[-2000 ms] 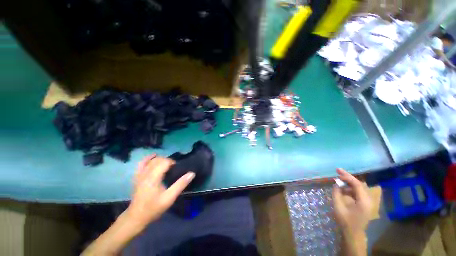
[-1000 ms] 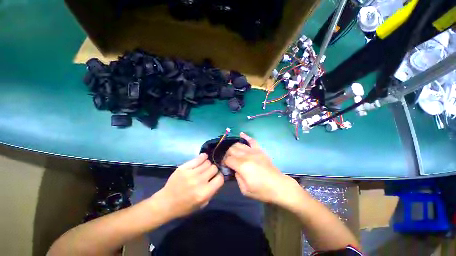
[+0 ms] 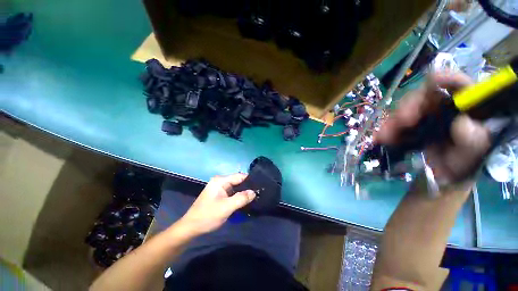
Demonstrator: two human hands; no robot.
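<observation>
My left hand (image 3: 218, 203) holds a black housing shell (image 3: 266, 185) at the front edge of the green bench, thumb across its near face. The inside of the shell is not visible. My right hand (image 3: 437, 131), blurred, is closed around the black electric screwdriver with a yellow label (image 3: 485, 89), over the right part of the bench. Small black parts (image 3: 216, 99) lie heaped mid-bench. White connectors with thin red and dark wires (image 3: 355, 122) lie tangled to their right, partly behind the blurred right hand and tool.
A large bench carton (image 3: 284, 77) holding black housings stands behind the heap. A floor-side carton (image 3: 68, 196) with glossy black shells is low left. A metal rod (image 3: 417, 51) crosses at upper right. Clear bubble-like packing (image 3: 359, 261) is low right, near a blue stool (image 3: 468, 277).
My right hand has left the shell and moved right and up onto the screwdriver. My left hand still holds the shell, now turned with its outer side showing. The view has shifted.
</observation>
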